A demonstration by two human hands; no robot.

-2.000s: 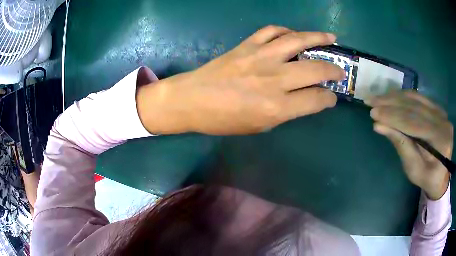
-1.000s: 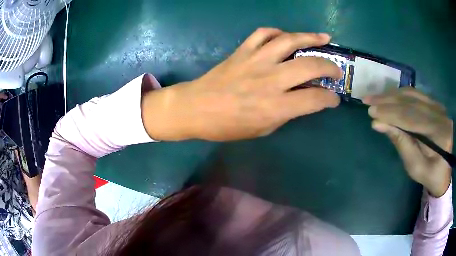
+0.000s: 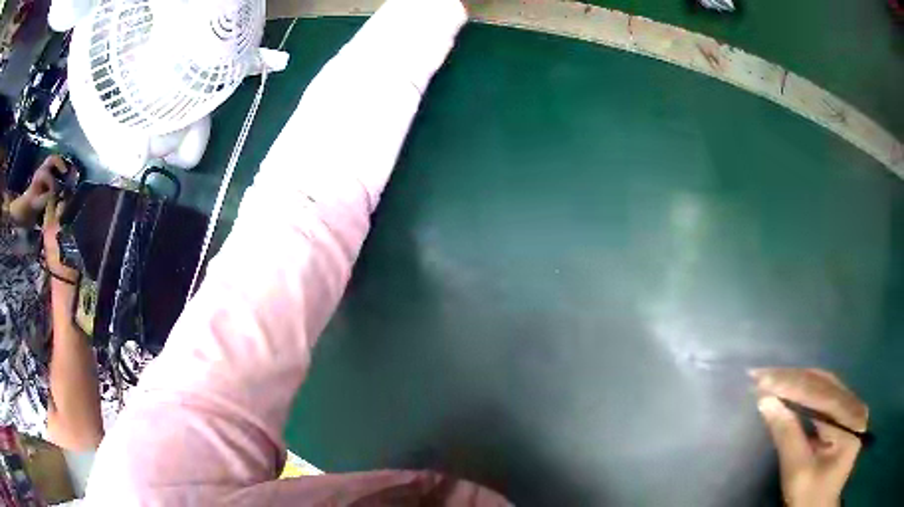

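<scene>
My right hand (image 3: 815,421) is at the lower right over the green mat (image 3: 555,267). It holds dark tweezers (image 3: 833,423) between thumb and fingers, with the rear end pointing right; their tips cannot be made out. My left arm in its pale pink sleeve (image 3: 327,168) reaches up to the far edge of the picture. My left hand is out of the picture beyond the top edge. No phone unit shows.
A white desk fan (image 3: 164,64) stands at the upper left, with a black bag (image 3: 134,257) below it and a thin white cable beside it. Another person's arm (image 3: 74,347) is at the left edge. A pale, stained strip (image 3: 684,50) crosses the far side.
My left hand has left the open phone and reached far forward out of view. The phone is no longer in view. The view has shifted; the strip now shows. My right hand sits lower, still with the tweezers.
</scene>
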